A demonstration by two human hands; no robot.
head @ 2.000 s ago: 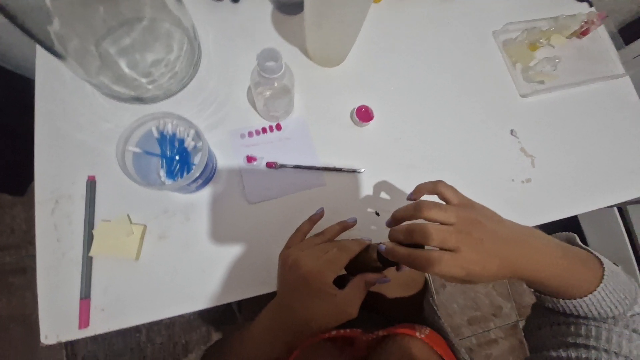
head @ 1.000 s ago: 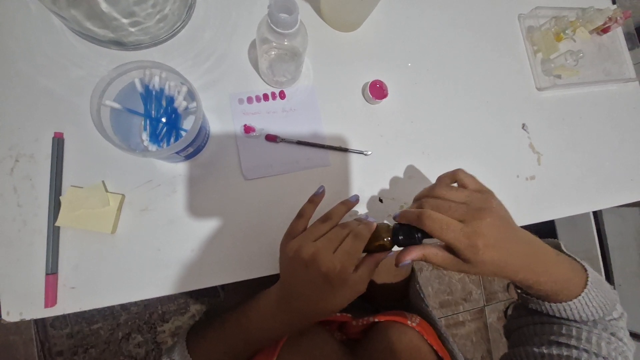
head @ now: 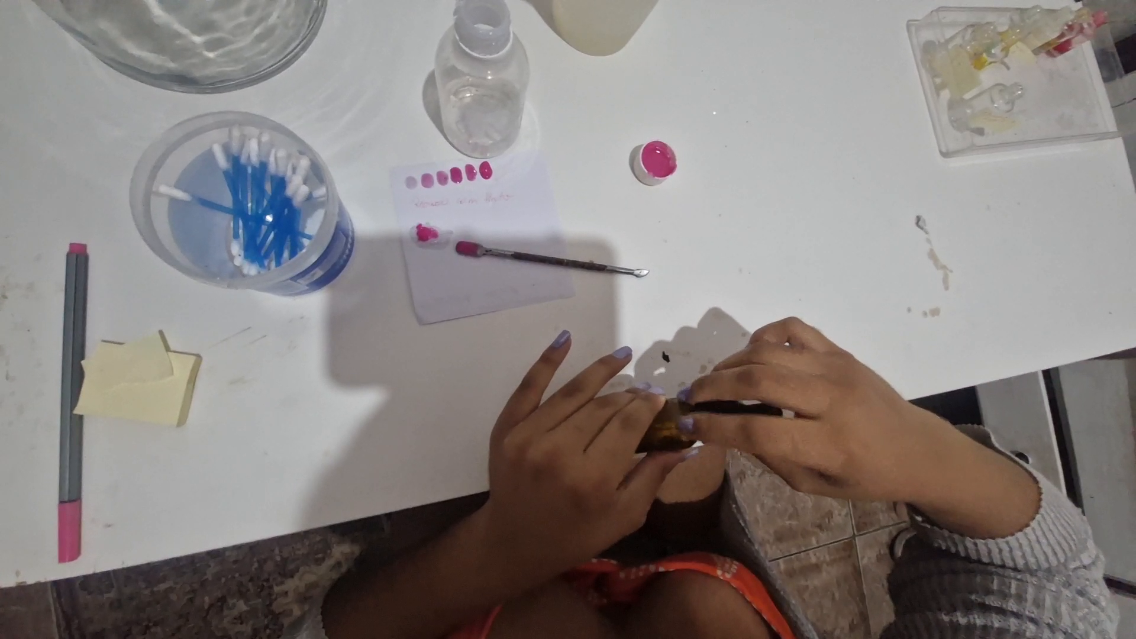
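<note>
My left hand (head: 568, 439) grips a small amber glass bottle (head: 664, 429) just past the table's front edge. My right hand (head: 812, 408) is closed around a long black piece (head: 735, 408), probably a dropper or cap, at the bottle's right end; the fingers hide where they meet. Beyond the hands, a sheet of paper (head: 493, 293) bears a row of pink swatches (head: 456, 175), handwriting and a pink dab (head: 427, 232). A metal nail tool (head: 559, 260) with a pink tip lies across it. A small open pot of pink paint (head: 658, 161) stands to the right.
A tub (head: 146, 200) of blue cotton swabs (head: 262, 204), a clear plastic bottle (head: 482, 98), a large glass vessel (head: 191, 44) and a pale container (head: 603, 22) stand toward the back. At left are a pink-ended marker (head: 74, 373) and sticky notes (head: 133, 390); at right, a clear tray (head: 1029, 133) with small clear pieces.
The amber bottle and its black part, mostly hidden two seconds ago, show between my hands. My right hand has shifted its fingers along the black part. The view has moved closer to the table.
</note>
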